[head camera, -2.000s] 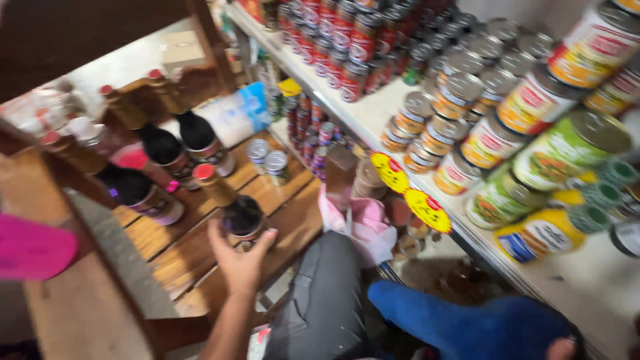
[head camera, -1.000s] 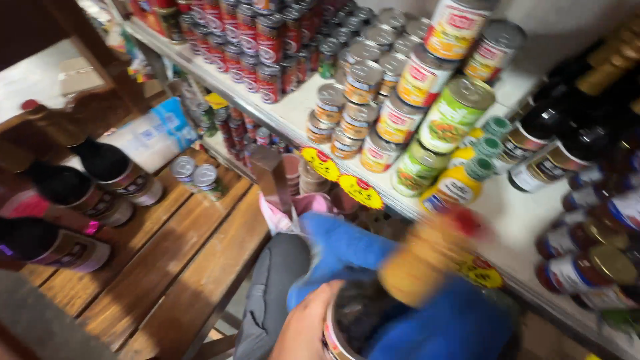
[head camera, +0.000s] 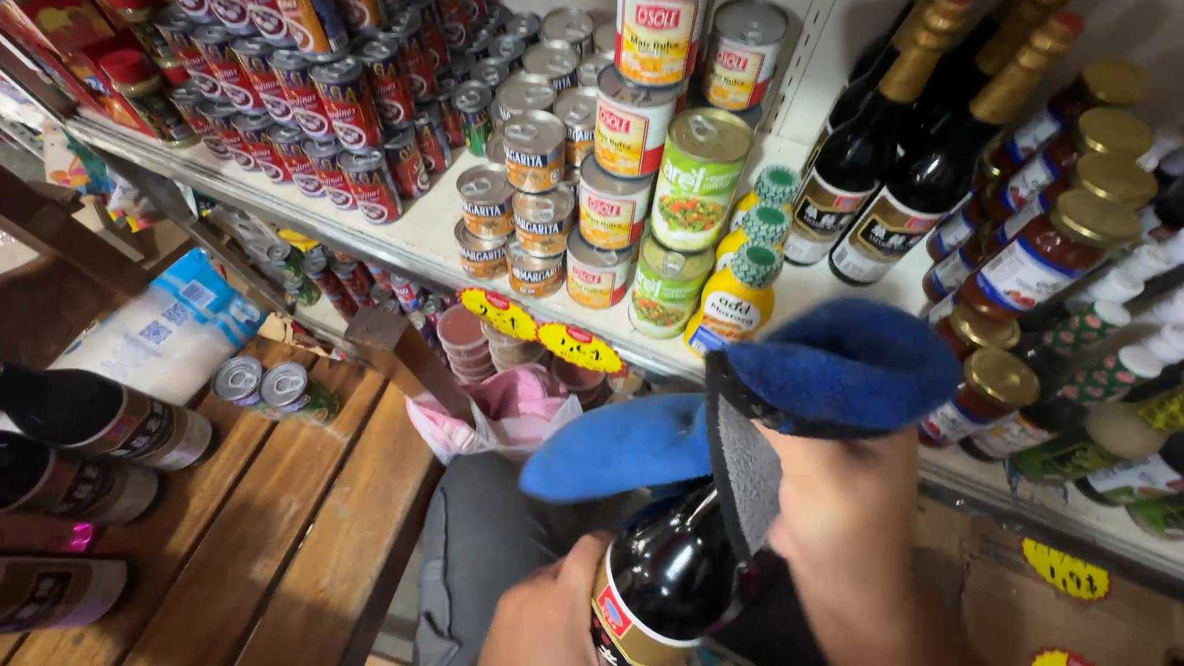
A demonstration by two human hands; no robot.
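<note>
My left hand (head camera: 546,606) grips a dark glass bottle (head camera: 671,564) by its lower body, near the bottom centre. A blue and grey cloth (head camera: 615,444) drapes over the bottle's neck and hides its top. My right hand (head camera: 814,481), blurred, holds the cloth against the upper part of the bottle. More dark bottles (head camera: 139,421) lie in view at the left, over a slatted wooden bench (head camera: 268,518). Two similar bottles with gold-wrapped necks (head camera: 888,217) stand on the shelf at the upper right.
A white metal shelf (head camera: 435,222) bears stacked red cans (head camera: 370,185), vegetable cans (head camera: 698,180), yellow bottles (head camera: 735,301) and gold-lidded jars (head camera: 1036,268). On the bench are two small cans (head camera: 287,388) and a blue-white plastic package (head camera: 166,324). A pink cloth or bag (head camera: 509,407) hangs beside the bench post.
The bottle my left hand gripped above the bench two seconds ago is now in front of my lap. The blue cloth has risen from my lap onto its neck. The view has swung right.
</note>
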